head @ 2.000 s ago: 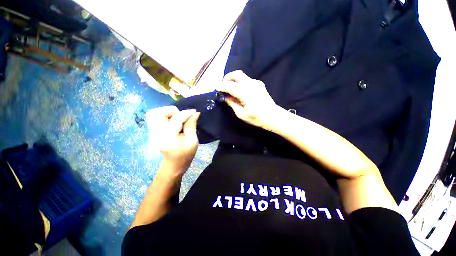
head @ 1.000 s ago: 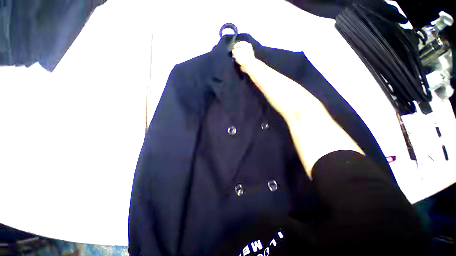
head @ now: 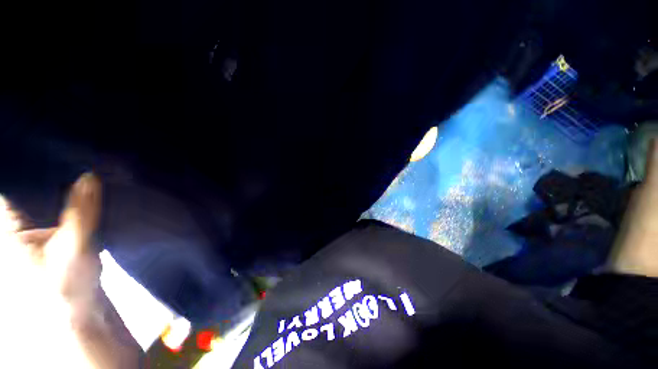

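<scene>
Dark cloth, probably garments, fills the upper left and middle of the view; folds and edges are hard to make out. A navy, blurred part of it (head: 180,267) lies lower, right of my left hand. My left hand (head: 61,241) is at the left edge, blurred and partly overexposed, with thumb and fingers apart and nothing seen in it. Part of it is cut off. Only my right forearm (head: 635,223) shows at the right edge; the right hand is out of the picture. No buttons or collar can be made out.
A white strip (head: 130,303) and small red and yellow blurred things (head: 205,339) are at lower left. Right of the dark cloth is blue floor (head: 469,180) with a pale yellow rounded thing (head: 424,144), a blue crate (head: 552,101) and a dark cloth heap (head: 577,198).
The view has swung from the double-breasted coat on the white table to dark cloth and blue floor. The hand at the coat's collar is gone from there; my left hand has come into view.
</scene>
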